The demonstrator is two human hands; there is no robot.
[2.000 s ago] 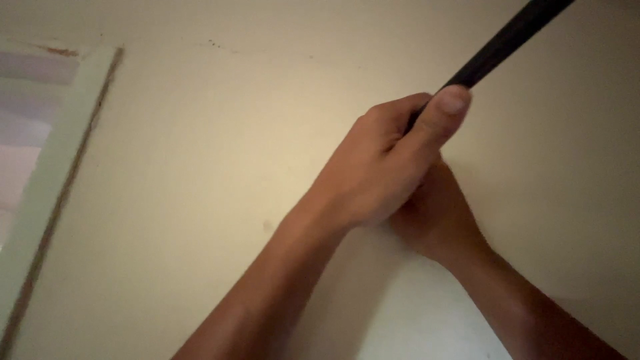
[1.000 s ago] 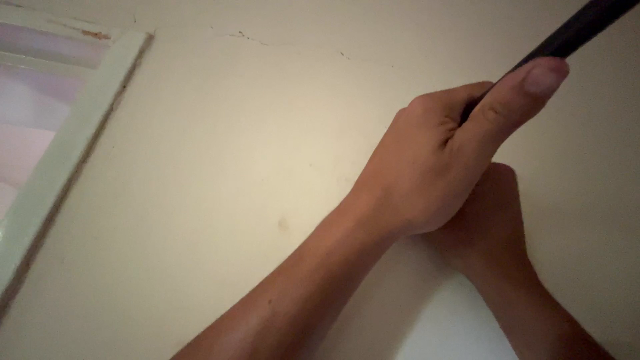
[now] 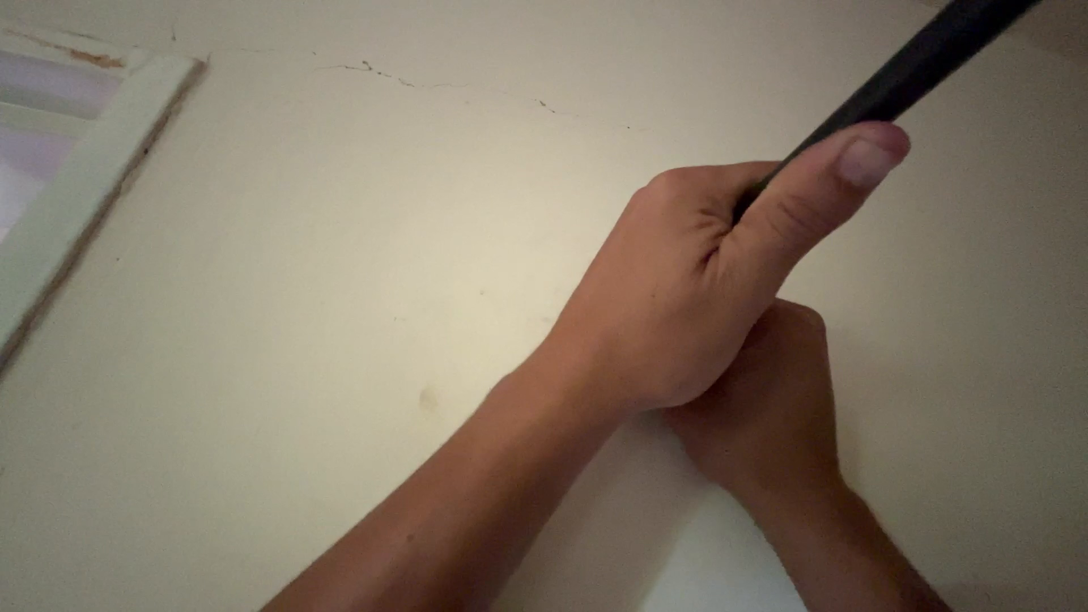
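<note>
A black pole or handle (image 3: 901, 72) runs from the upper right edge down into my left hand (image 3: 697, 272). The fingers of that hand are wrapped round it, and the thumb lies along its side, pointing up and right. Below and behind, partly covered by the left hand, is my right hand (image 3: 765, 399), closed in a fist shape. Whatever it grips is hidden by the left hand and its own back. The far end of the pole is out of view.
A pale, plain wall (image 3: 340, 255) fills most of the view, with thin cracks near the top and a small stain. At the upper left stands a light-painted window or door frame (image 3: 93, 195), chipped at its top corner.
Both hands, with the black pole, have shifted to the right in view. The left hand's grip on the pole looks the same. The view itself has moved a little.
</note>
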